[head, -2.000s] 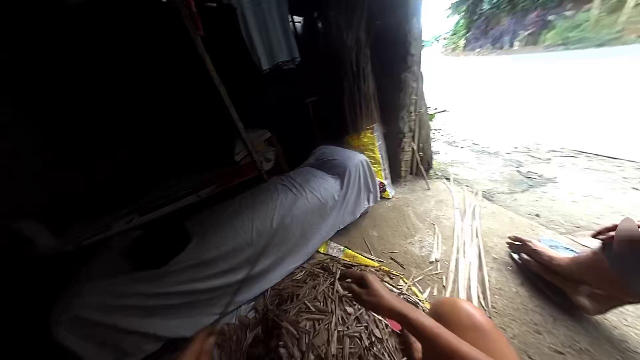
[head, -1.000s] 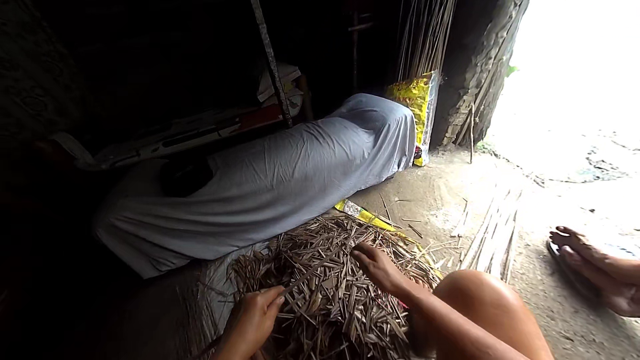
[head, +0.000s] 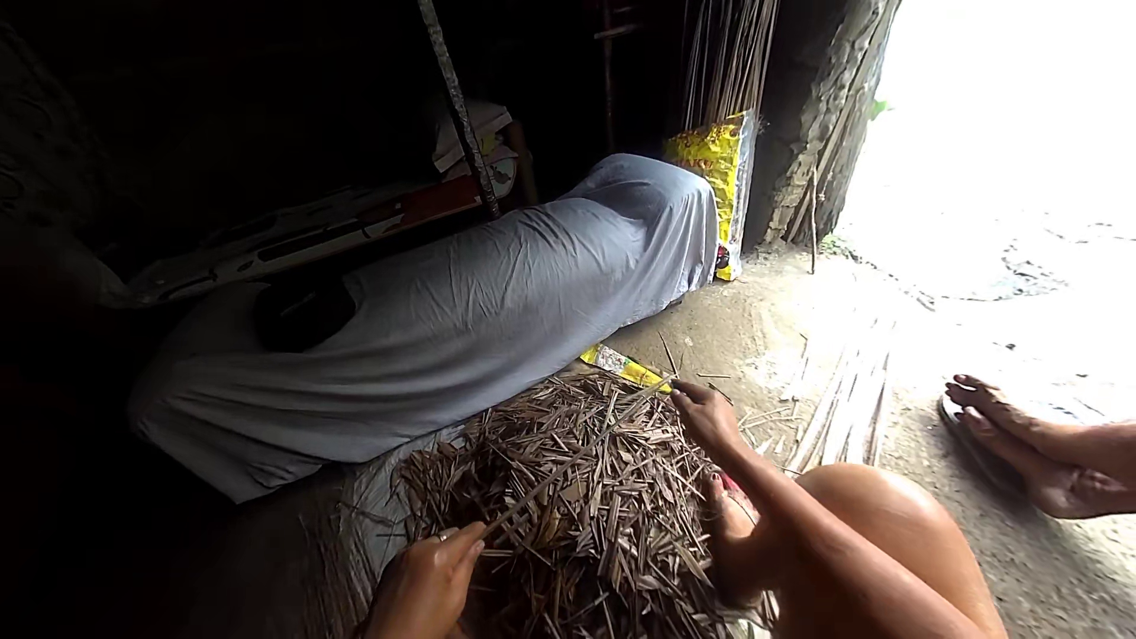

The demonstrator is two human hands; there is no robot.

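A thin dry leaf strip (head: pixel 568 466) stretches slantwise between my two hands, over a heap of short dry leaf pieces (head: pixel 612 515). My left hand (head: pixel 435 577), at the heap's near left side, pinches the strip's lower end between thumb and fingers. At the heap's upper right, my right hand (head: pixel 706 413) has its fingertips closed on the other end. Just beyond that hand lies a yellow printed plastic wrapper (head: pixel 626 366). Pale long strips (head: pixel 843 408) are spread on the ground to the right.
A grey cloth (head: pixel 497 293) drapes a long low form behind the heap. A yellow sack (head: pixel 723 177) holding thin sticks stands by a rough post (head: pixel 825 124). Another person's feet (head: pixel 1029 444) rest at the right. My bent knee (head: pixel 879 515) is beside my right arm.
The view has turned and come closer. My left hand, barely visible at first, is now in full view. The strip now shows plainly, stretched between both hands.
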